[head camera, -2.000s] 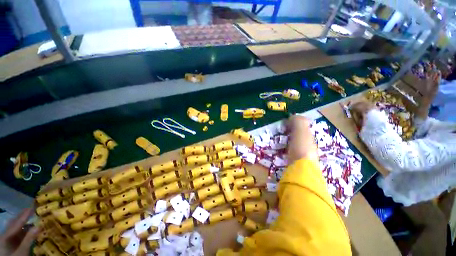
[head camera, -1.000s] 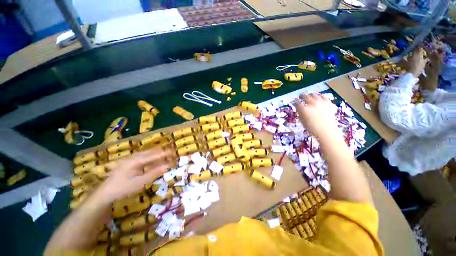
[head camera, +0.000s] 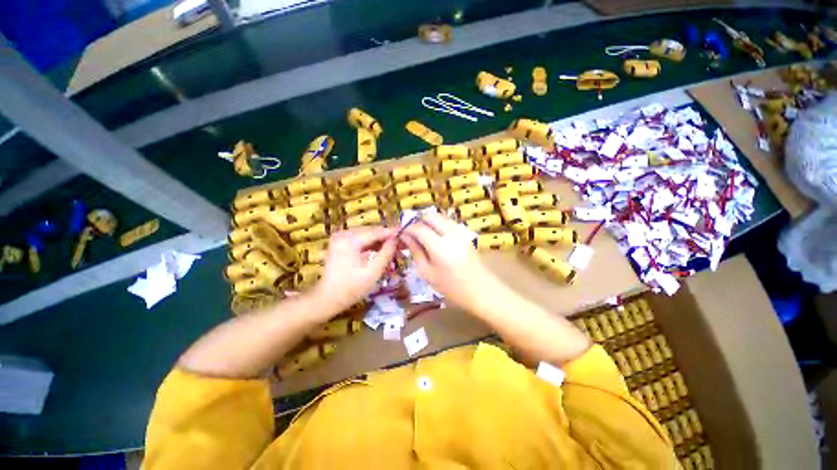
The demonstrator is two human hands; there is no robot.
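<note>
My left hand (head camera: 353, 266) and my right hand (head camera: 450, 257) meet at the centre, above the small heap of white wired pieces (head camera: 393, 317). Their fingertips pinch a small thing between them, whitish and dark; it is too small and hidden to name surely, likely a white wired piece (head camera: 407, 221). Rows of yellow housings (head camera: 411, 186) lie on the brown work board (head camera: 477, 317) behind and beside the hands. A large heap of white wired pieces with red leads (head camera: 656, 188) lies at the right.
A green belt (head camera: 303, 115) behind the board carries loose yellow parts, white cords (head camera: 456, 106) and blue cylinders. A carton of housings (head camera: 642, 367) is at the lower right. White scrap (head camera: 163, 278) lies left. Another person's white sleeve (head camera: 815, 151) shows at the right edge.
My right hand has moved from the large heap to the centre. My left hand has moved right from over the rows to meet it. The view has shifted, showing more of the carton.
</note>
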